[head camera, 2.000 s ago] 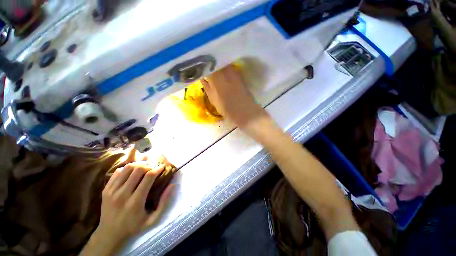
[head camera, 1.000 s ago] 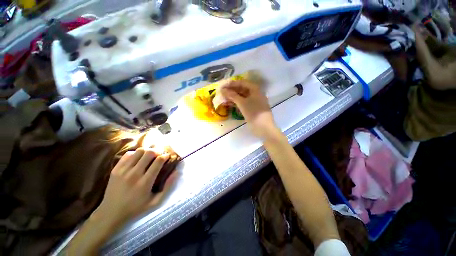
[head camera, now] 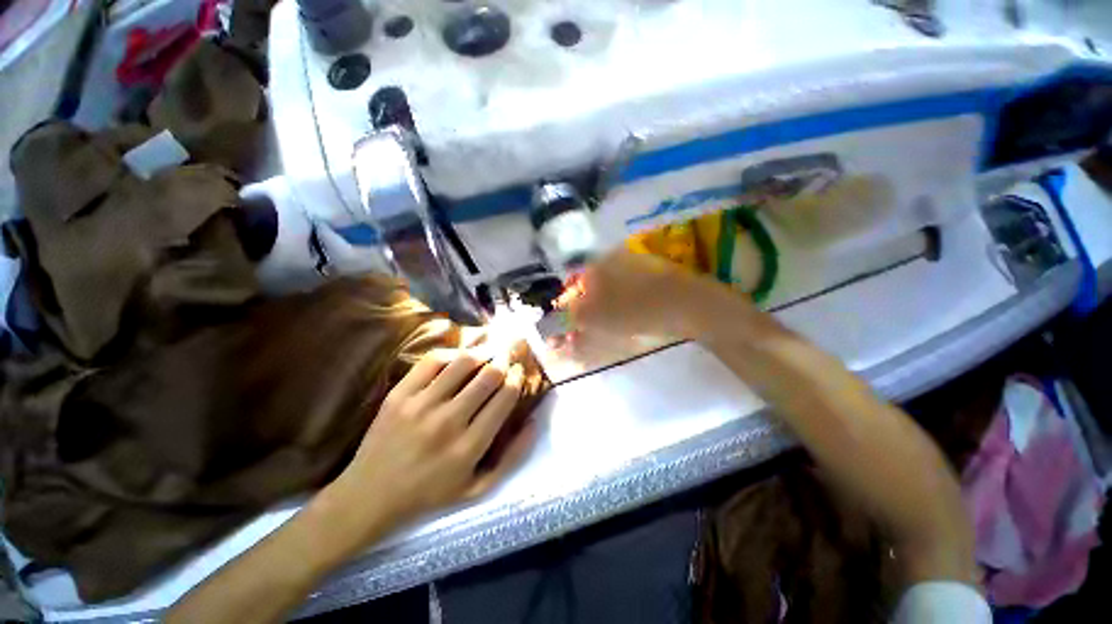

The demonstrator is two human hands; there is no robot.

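Brown fabric (head camera: 244, 402) lies bunched at the left, its right end under the bright lamp at the needle area of the white sewing machine (head camera: 707, 85). My left hand (head camera: 433, 427) lies on this end, palm down, fingers slightly spread and thumb apart, pressing the cloth rather than gripping it. My right hand (head camera: 634, 305) is blurred beside the needle area, right of my left fingertips, with its fingers bent. Small reddish spots show at its fingertips; whether it holds something cannot be told. Glare hides the needle and foot.
A green loop handle (head camera: 748, 254) and a yellow item (head camera: 677, 244) are under the machine arm. The table's silvery front edge (head camera: 683, 457) runs below my hands. Brown cloth (head camera: 793, 549) hangs below the edge. Pink and white pieces (head camera: 1037, 500) are at the lower right.
My right hand has moved left from the yellow item to the needle area, uncovering the green handle. My left hand stays on the brown fabric. The view has shifted left.
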